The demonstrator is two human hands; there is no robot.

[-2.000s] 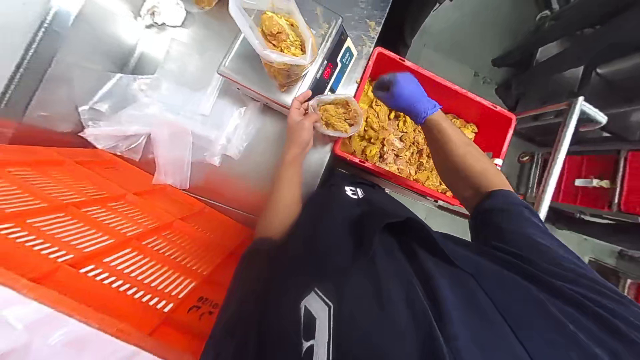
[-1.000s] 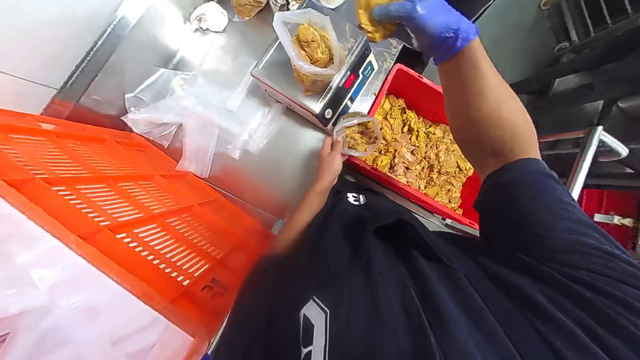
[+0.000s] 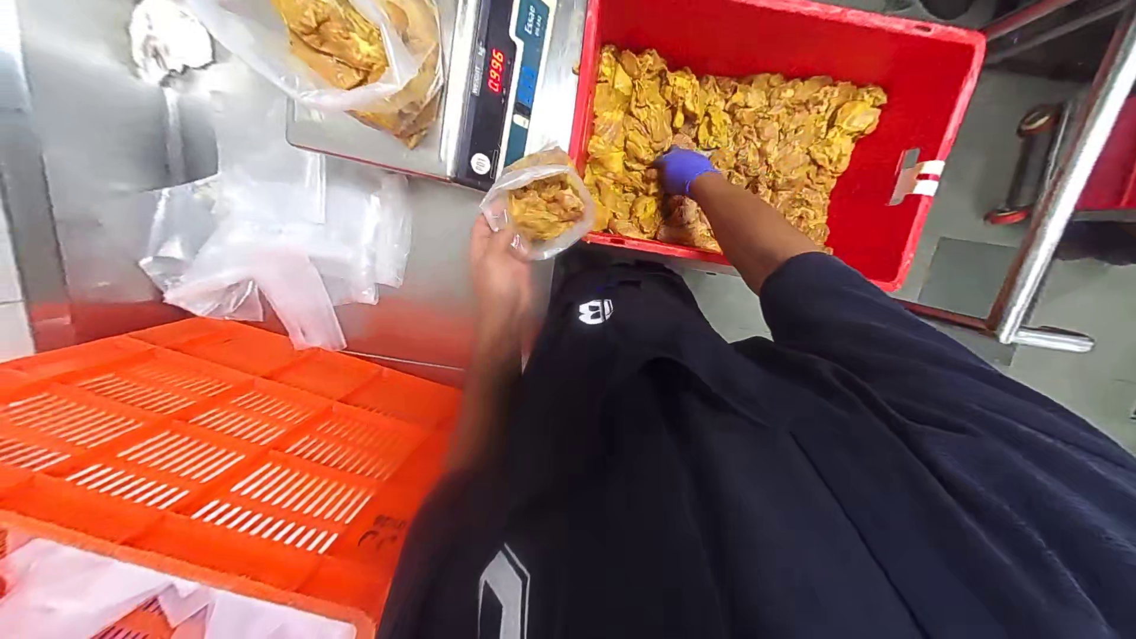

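Observation:
My bare left hand [image 3: 499,262] grips the rim of a clear plastic bag [image 3: 575,226] that holds yellow marinated meat pieces [image 3: 543,209]. Its mouth faces up, beside the red crate. My right hand [image 3: 683,170], in a blue-purple glove, reaches into the yellow marinated meat [image 3: 754,133] in the red plastic crate [image 3: 923,89]. Its fingertips are hidden, so whether it has hold of a piece does not show. On the digital scale [image 3: 493,98], left of the crate, rests a larger open bag of the same meat [image 3: 342,44]; the lit display reads 0.996.
Empty clear plastic bags [image 3: 266,240] lie on the steel table [image 3: 98,160], near a crumpled white cloth or wad [image 3: 169,37]. An orange slotted plastic crate [image 3: 293,373] stands at the lower left, with white plastic sheeting [image 3: 89,586] before it. A metal trolley frame [image 3: 1061,177] is at right.
My right hand, raised above the scale with yellow meat one second ago, is now down in the red crate's meat. My left hand still holds the small bag. The view has shifted and turned.

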